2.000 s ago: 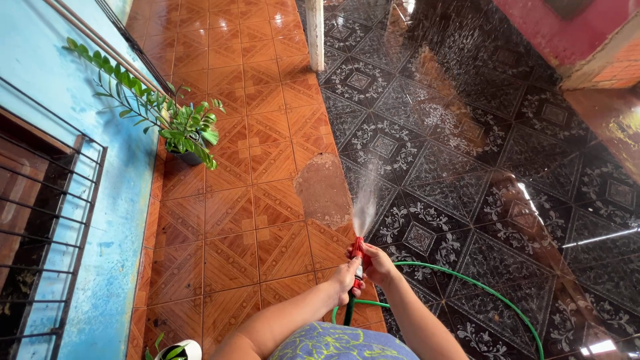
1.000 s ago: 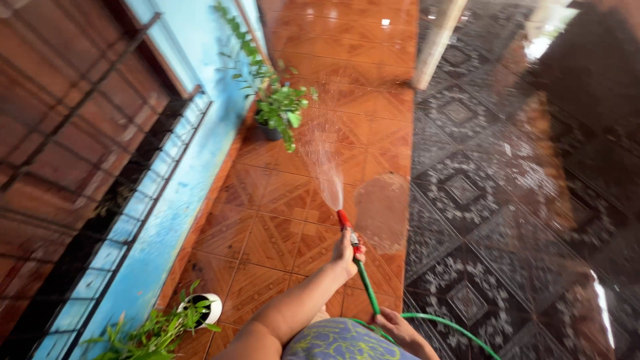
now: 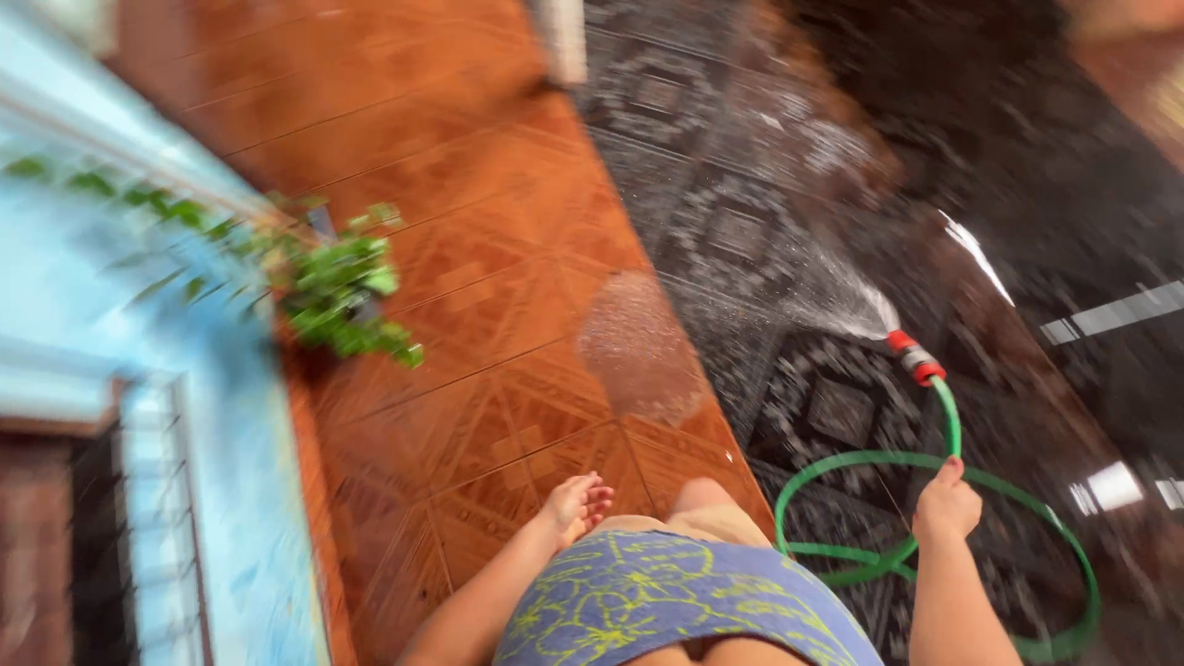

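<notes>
My right hand (image 3: 947,504) is closed around a green garden hose (image 3: 951,421), a short way below its red and grey spray nozzle (image 3: 914,357). Water (image 3: 856,301) fans out of the nozzle toward the upper left, over the dark patterned floor tiles (image 3: 840,412). The rest of the hose loops on the dark floor around and below that hand. My left hand (image 3: 578,507) holds nothing; its fingers are loosely curled and apart, beside my blue shirt with a yellow-green pattern, above the orange tiles (image 3: 481,407).
A leafy potted plant (image 3: 347,296) stands against the light blue wall (image 3: 231,462) at the left. Below it is a barred window (image 3: 166,518). A white post (image 3: 564,42) rises at the top, near the border of orange and dark tiles. The dark floor looks wet and shiny.
The nozzle has moved from over the orange tiles to the dark tiles at the right. My left hand has let go of the nozzle; the right one holds the hose just behind it. The view has swung.
</notes>
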